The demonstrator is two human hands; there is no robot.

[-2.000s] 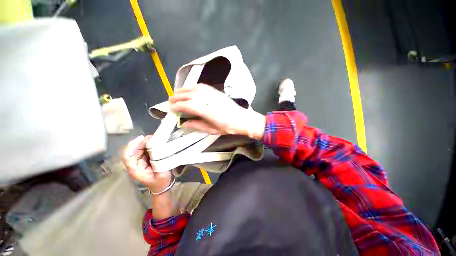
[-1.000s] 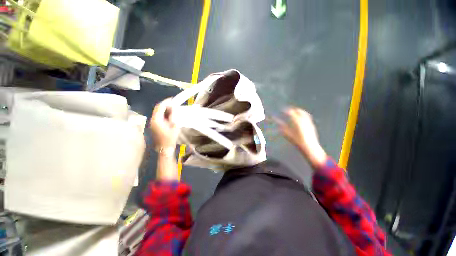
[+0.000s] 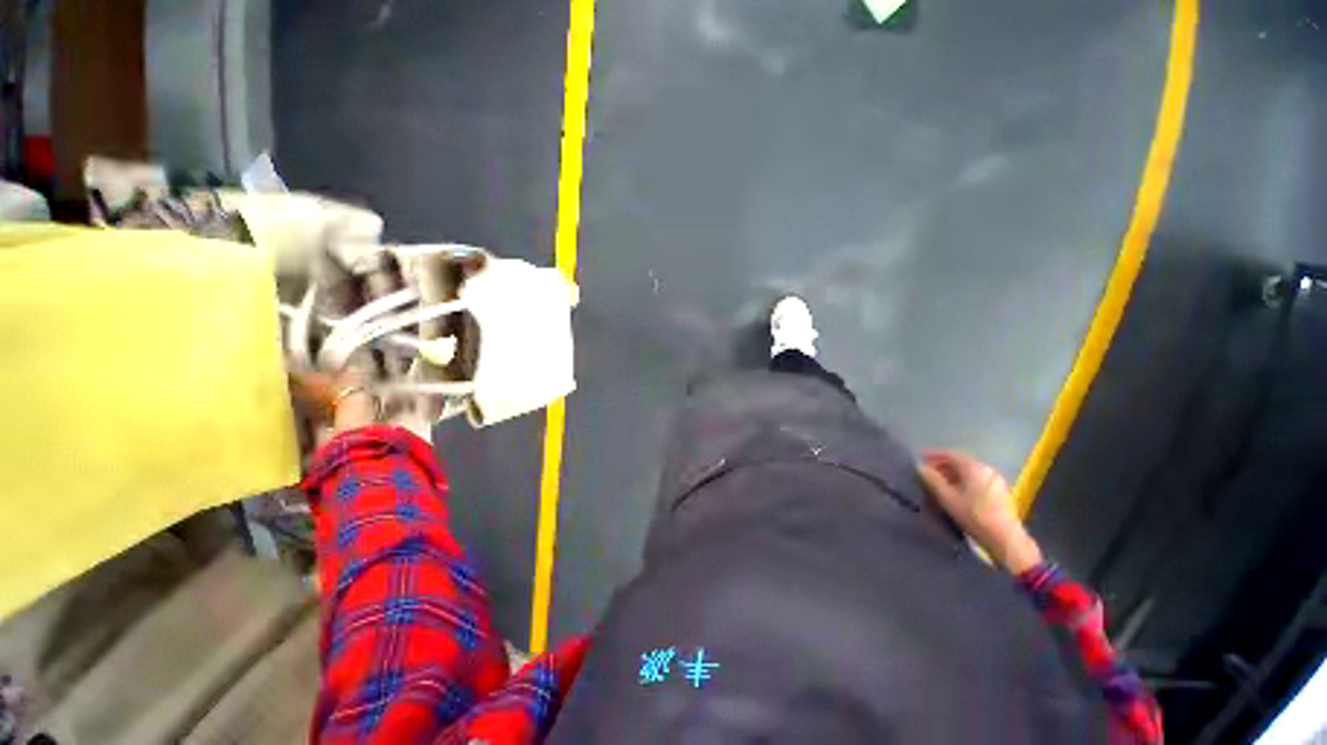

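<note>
Several pale beige tote bags [image 3: 524, 342] hang in a bunch at the left, over the floor's left yellow line, with white strap loops and brown-grey insides showing. My left hand [image 3: 332, 396] is among the straps at the near left of the bunch and closed on the bag handles. Its fingers are partly hidden and blurred. My right hand [image 3: 978, 502] is empty beside the right edge of my dark apron [image 3: 815, 582], fingers loosely bent and apart from the bags.
A large yellow bag or panel [image 3: 138, 408] stands close at the left, next to my left hand. More pale bags [image 3: 313, 226] are behind the bunch. Beige material [image 3: 175, 626] lies low at left. Yellow lines [image 3: 571, 175] edge the grey floor. Dark equipment [image 3: 1222, 480] is at right.
My left hand has moved left with the tote bags, away from my body. My right hand has dropped to the apron's side. The yellow bags now appear nearer, and the white-covered surface is out of view.
</note>
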